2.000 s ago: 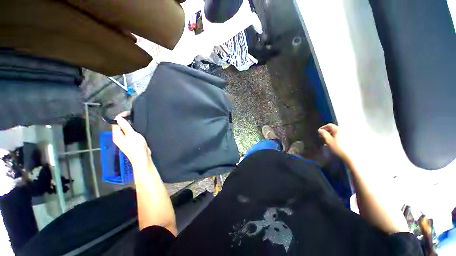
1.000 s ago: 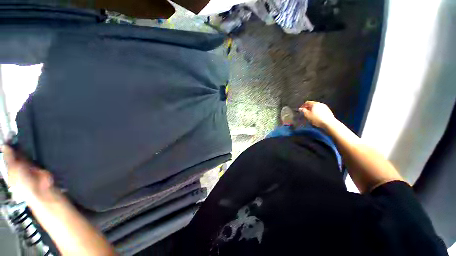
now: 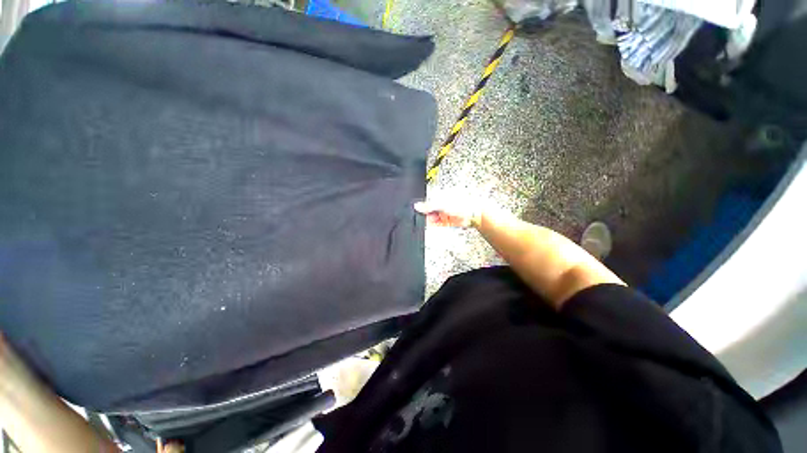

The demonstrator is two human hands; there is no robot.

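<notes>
A dark grey garment (image 3: 239,195) spreads across the left half of the view, with one sleeve along its upper edge. Creases gather towards its right-hand edge. My right hand (image 3: 449,216) is at that edge, its fingertips at the cloth. The hand is blurred by glare, and whether it pinches the cloth cannot be told. My left forearm shows at the lower left, over the garment's corner. My left hand is cut off by the picture's edge.
Other dark garments (image 3: 257,423) hang below the held one. Yellow-black tape (image 3: 472,102) crosses the speckled floor. Striped cloth (image 3: 650,46) lies at the upper right. The white padded table (image 3: 752,301) is at the right. A small skin-toned shape is at the bottom left.
My right hand has moved left, from beside my body to the garment's edge. The garment fills more of the view's left side. My left hand has left the picture.
</notes>
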